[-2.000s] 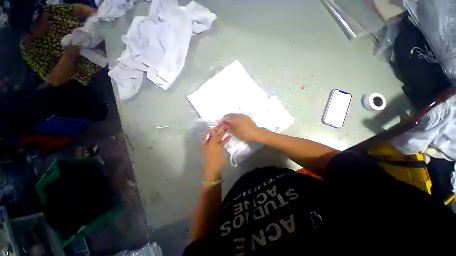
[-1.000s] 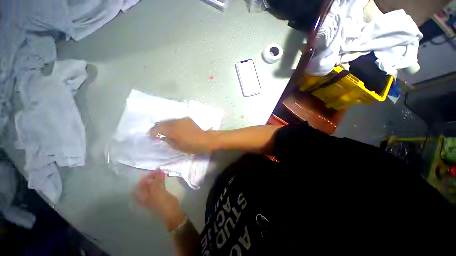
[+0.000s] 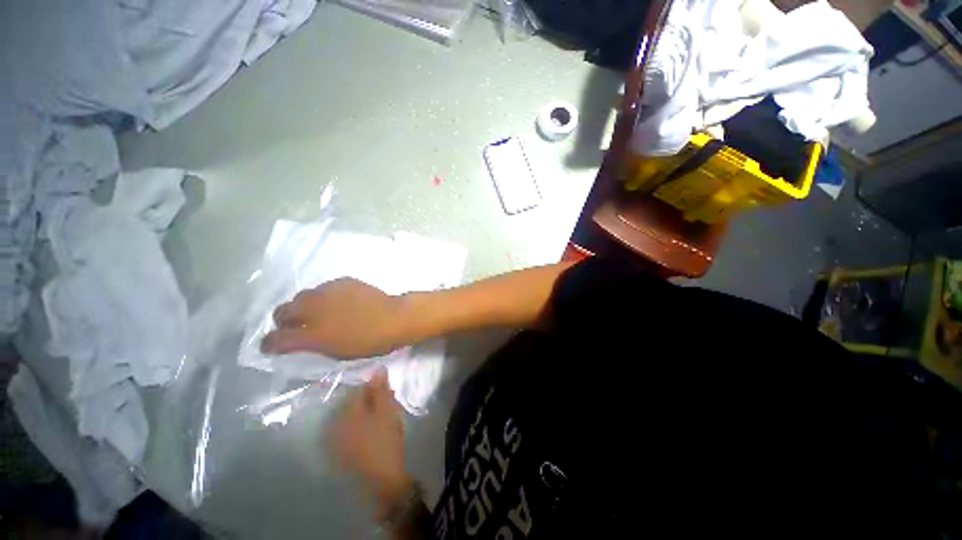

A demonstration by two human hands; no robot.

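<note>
A white garment folded flat lies on the table before me. Clear shiny film, likely a polybag, spreads at its left and near sides with bright glints. It is hard to tell whether the film is over or under the garment. My right hand lies on the garment's left part, fingers a little apart. My left hand is blurred at the garment's near edge, beside the film; whether it grips anything cannot be seen.
Loose white garments lie along the left. A phone with a white screen and a white roll lie to the right. A reddish-brown chair and a yellow crate with cloth stand beyond the table edge. Clear film lies at the top.
The view has swung right since the earliest frame, then shifted slightly. Clear film now shows spread wide at the garment's left. My right hand has moved toward the garment's near-left part.
</note>
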